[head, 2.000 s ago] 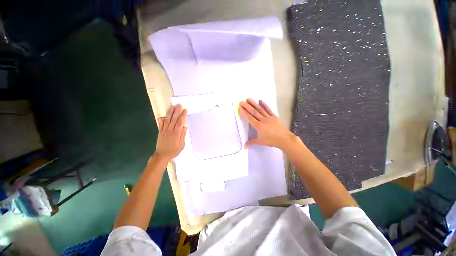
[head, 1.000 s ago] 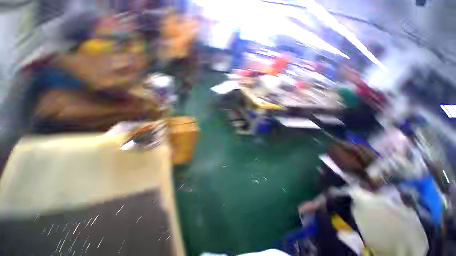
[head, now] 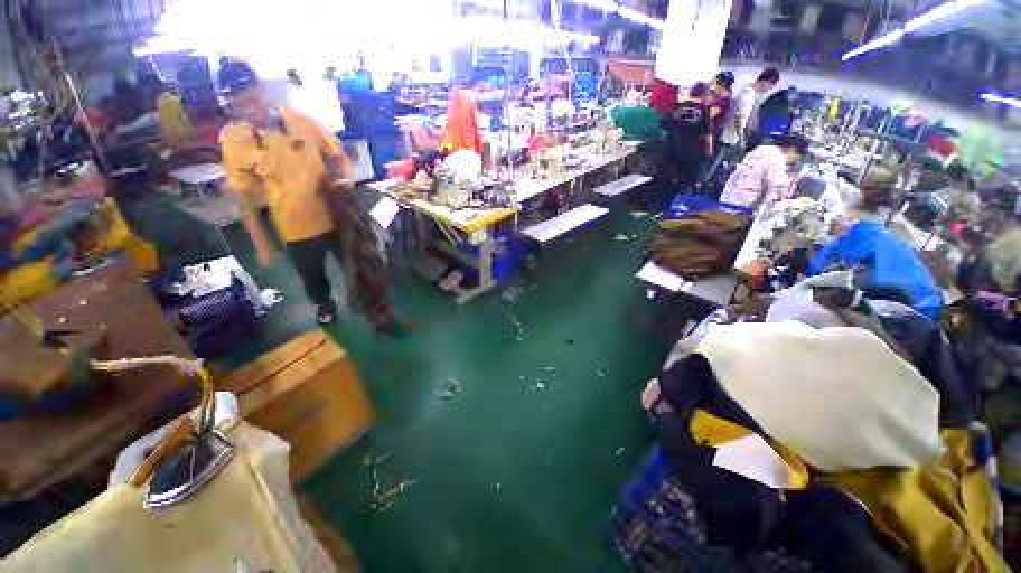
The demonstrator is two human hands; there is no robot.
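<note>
Neither of my hands is in the picture. Nearest in front, at the lower left, is the corner of the cream padded table [head: 258, 537]. The steam iron [head: 190, 468] lies on it, its dark pointed plate towards me and its wrapped hose [head: 151, 364] running up and left. On the right is a large heap of garments with a cream cloth [head: 823, 392] on top. The paper and the speckled panel are not in view.
A cardboard box [head: 297, 397] stands beyond the table. A person in an orange shirt [head: 293, 168] stands in the aisle, holding dark brown cloth. Sewing benches [head: 493, 213] stand behind. Brown folded pieces [head: 700, 241] are stacked at centre right. Scraps lie on the green floor [head: 504, 448].
The view has swung up and away from the paper, the speckled panel and both my hands. The blur has cleared, and the iron, aisle and garment heap now show plainly.
</note>
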